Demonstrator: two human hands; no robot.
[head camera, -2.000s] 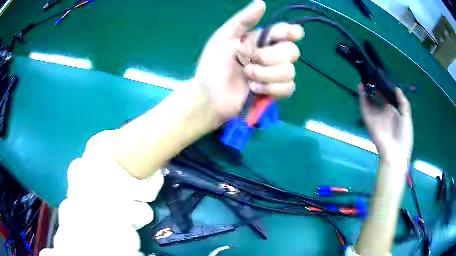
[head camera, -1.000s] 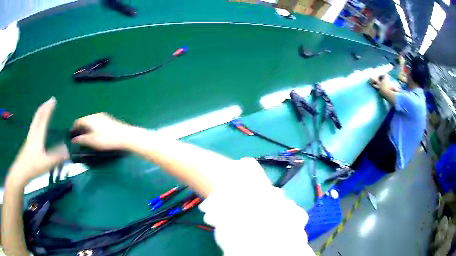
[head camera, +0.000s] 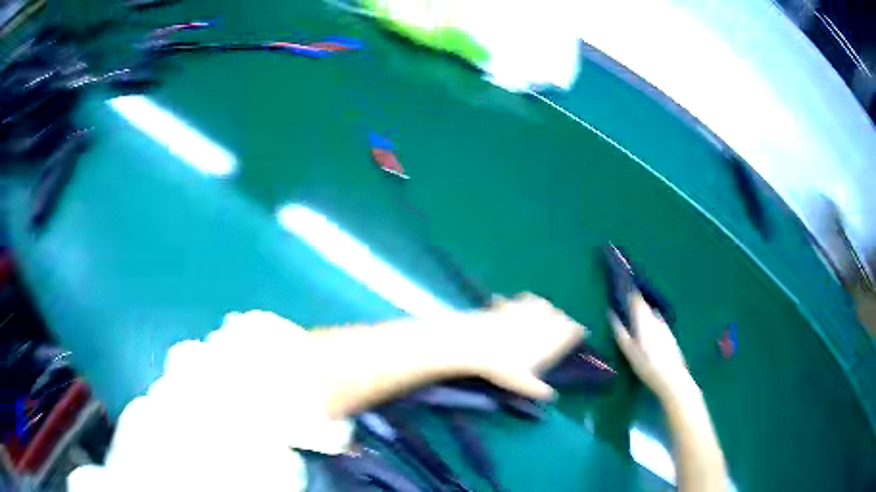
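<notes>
The picture is blurred. My left hand (head camera: 528, 341) is closed over a black clamp (head camera: 584, 370), whose nose sticks out to the right. A dark cable runs up and left from there towards a blue-and-red plug (head camera: 386, 156); the join is hidden. My right hand (head camera: 648, 341) grips another black clamp (head camera: 620, 274) over the dark green belt (head camera: 538, 211). More black clamps and cables (head camera: 413, 447) lie on the teal ledge (head camera: 163, 279) below my left forearm.
A blue-and-red plug (head camera: 727, 342) lies right of my right hand. Dark leads (head camera: 58, 96) are heaped at upper left, above a red crate edge (head camera: 58, 428). A lime green bundle (head camera: 432, 29) and white cloth (head camera: 533, 48) lie at the far edge. A dark item (head camera: 747, 192) lies at right.
The view has swung left, and the co-worker is out of the picture. Both hands now reach over the belt with black clamps in them; one second ago my left hand was open.
</notes>
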